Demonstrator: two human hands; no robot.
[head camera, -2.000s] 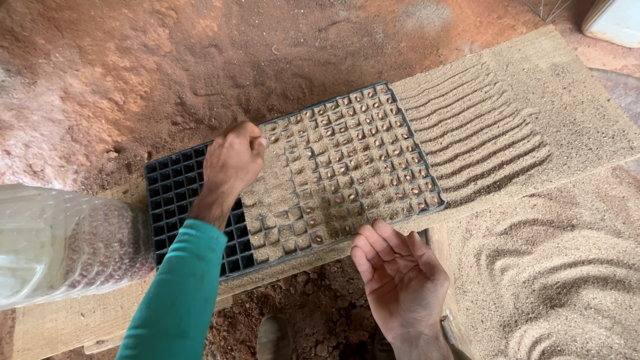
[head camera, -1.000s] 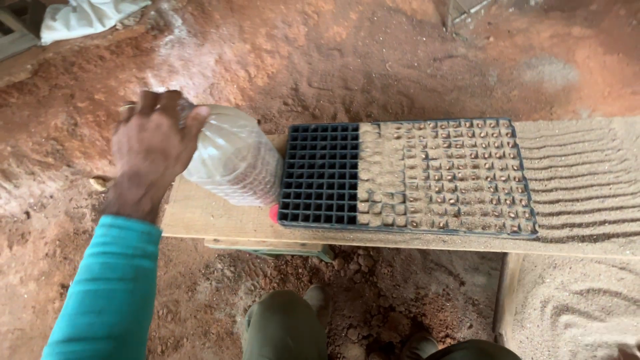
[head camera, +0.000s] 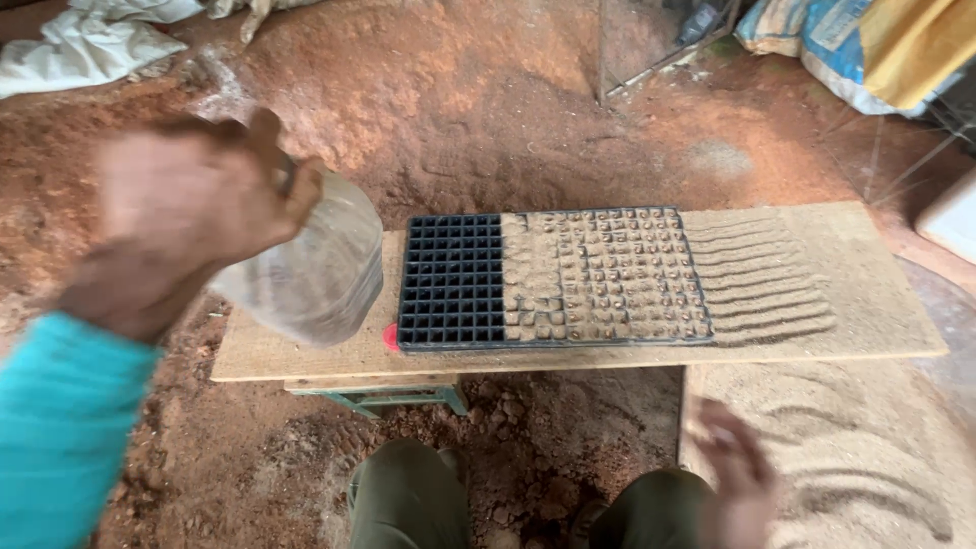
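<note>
My left hand (head camera: 221, 183), blurred, grips the upper part of a large clear plastic jug (head camera: 316, 267) above the left end of a wooden board (head camera: 305, 362). On the board lies a black seedling tray (head camera: 454, 278). Its left cells are unfilled and dark; the others hold sandy soil, and most of those toward the right have a small brown seed on top. A red cap (head camera: 391, 336) touches the tray's lower left corner. My right hand (head camera: 732, 465), also blurred, is low at the right, over the edge of the sand box, with nothing visible in it.
Wavy ridges of loose sand (head camera: 762, 282) cover the board right of the tray. A box of sand (head camera: 862, 457) stands below right. Under the board's left part is a green-legged stool (head camera: 396, 398). Sacks (head camera: 831, 46) and white cloth (head camera: 91, 53) lie on the earth floor behind.
My left hand, over the tray two seconds ago, was at the jug one second ago and now holds it higher. My right hand has come back into view. The view has shifted.
</note>
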